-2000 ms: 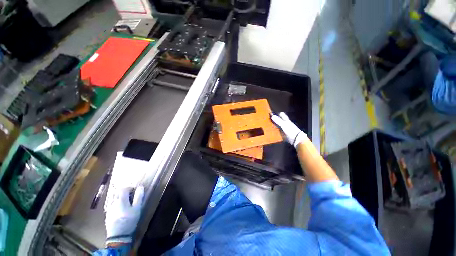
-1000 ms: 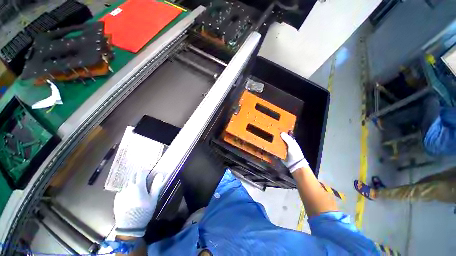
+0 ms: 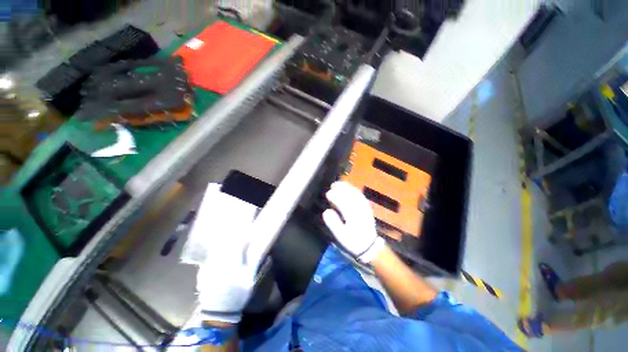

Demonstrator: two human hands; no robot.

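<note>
An orange pallet cover (image 3: 413,180) with two dark slots lies flat on a pile in the black tote (image 3: 460,199) beside the line. My right hand (image 3: 352,218), in a white glove, is over the cover's near left edge with fingers apart, holding nothing visible. My left hand (image 3: 226,280), also white-gloved, rests at the near conveyor rail (image 3: 313,161), beside a white paper sheet (image 3: 212,223); its fingers are blurred, and I cannot tell whether they grip the rail.
A black pad (image 3: 248,188) and a pen (image 3: 178,234) lie by the paper. A parts tray (image 3: 122,201), white tissue (image 3: 117,143), stacked dark covers (image 3: 134,89) and red folder (image 3: 226,58) are on the green mat. A carrier (image 3: 330,55) sits across the rails. A person's legs (image 3: 585,295) show at right.
My right hand has let go of the orange cover's right edge and moved left towards the rail. The cover now lies in the tote. The view has shifted; my left hand stays by the rail.
</note>
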